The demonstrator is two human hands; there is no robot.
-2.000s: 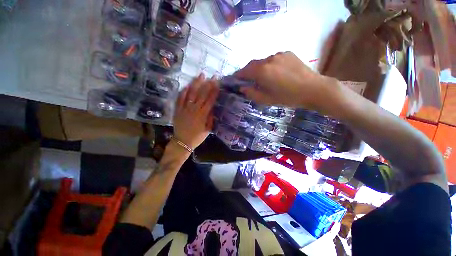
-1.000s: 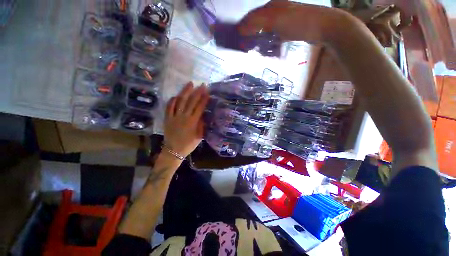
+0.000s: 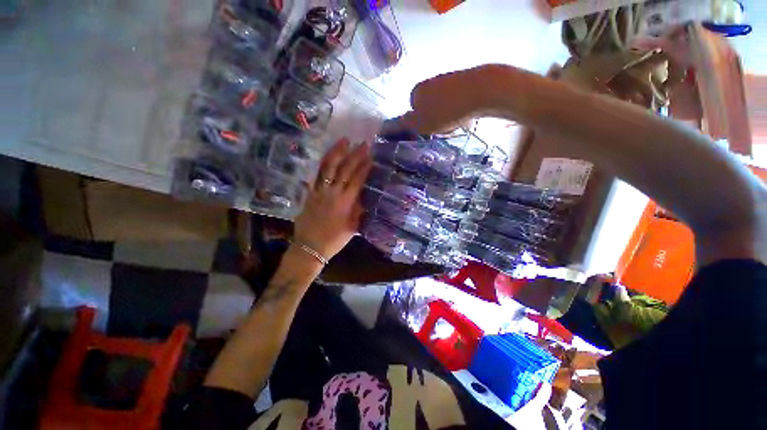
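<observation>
Stacked clear packs point(image 3: 420, 201) with dark and purplish contents stand in ridged rows at the table's front edge. My left hand point(image 3: 335, 197) presses flat against the left side of the stack, fingers up and slightly apart. My right hand point(image 3: 429, 105) is at the stack's back left corner, on a dark pack; its fingertips are hidden, so its grip is unclear. Filled trays point(image 3: 304, 109) with coiled cords and orange marks lie to the left of the stack. A purple cable in a clear pack point(image 3: 383, 38) lies behind.
A brown carton point(image 3: 538, 159) with a white label stands right of the stack. Orange boxes point(image 3: 660, 256) are further right. A red-orange stool point(image 3: 118, 369) is on the checkered floor at lower left. Blue packs point(image 3: 515, 368) and a red plastic item point(image 3: 450, 334) are below the table edge.
My right hand has come down from the back of the table to the stack's back left corner. My left hand stays at the stack's side. The whole view has shifted.
</observation>
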